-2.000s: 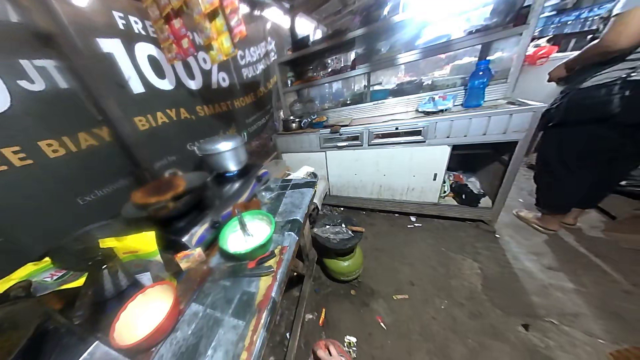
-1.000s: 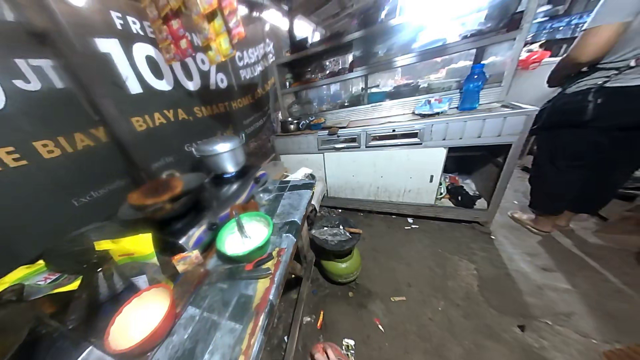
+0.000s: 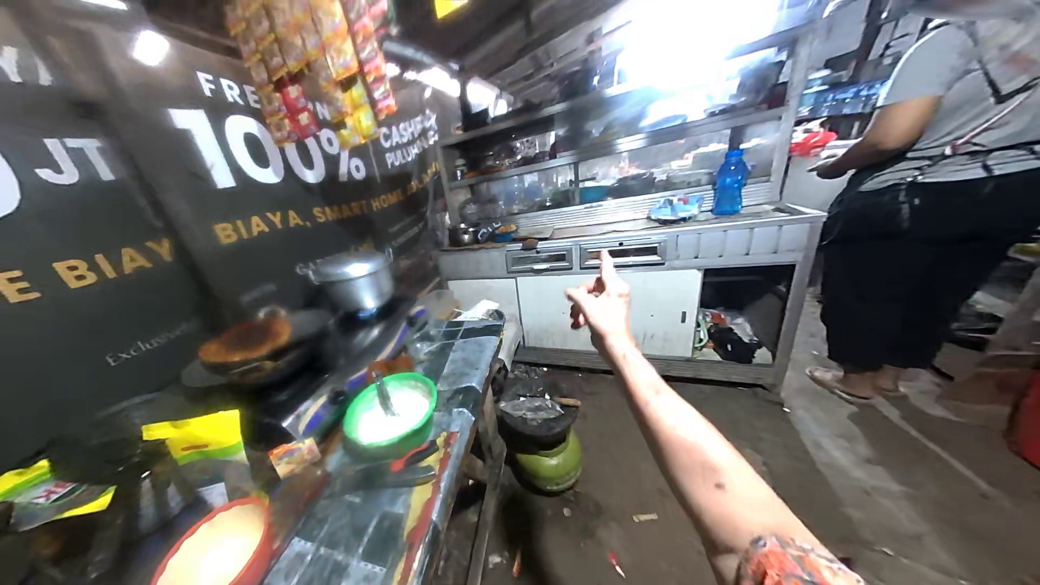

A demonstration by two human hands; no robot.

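Observation:
My right hand [image 3: 601, 309] reaches out in mid-view with its index finger extended toward the drawers [image 3: 621, 253] of a metal display cabinet, and it holds nothing. It does not appear to touch the cabinet. My left hand is out of view. To the lower left, a green bowl [image 3: 390, 414] of white batter-like mixture with a utensil in it stands on the tiled counter [image 3: 345, 512]. An orange bowl [image 3: 219, 548] with a pale content is nearer. Behind them a lidded metal pot [image 3: 353, 280] sits over a lit burner, beside a dark pan [image 3: 260, 345].
A green gas cylinder [image 3: 548, 467] stands on the floor by the counter. A blue bottle [image 3: 730, 183] is on the cabinet top. Another person [image 3: 934, 162] stands at the right. Sachet strips [image 3: 317, 61] hang above. Yellow packets [image 3: 199, 435] lie at the left.
My right arm has come into view from the lower right and is stretched out toward the cabinet. It was not visible in the earlier frames.

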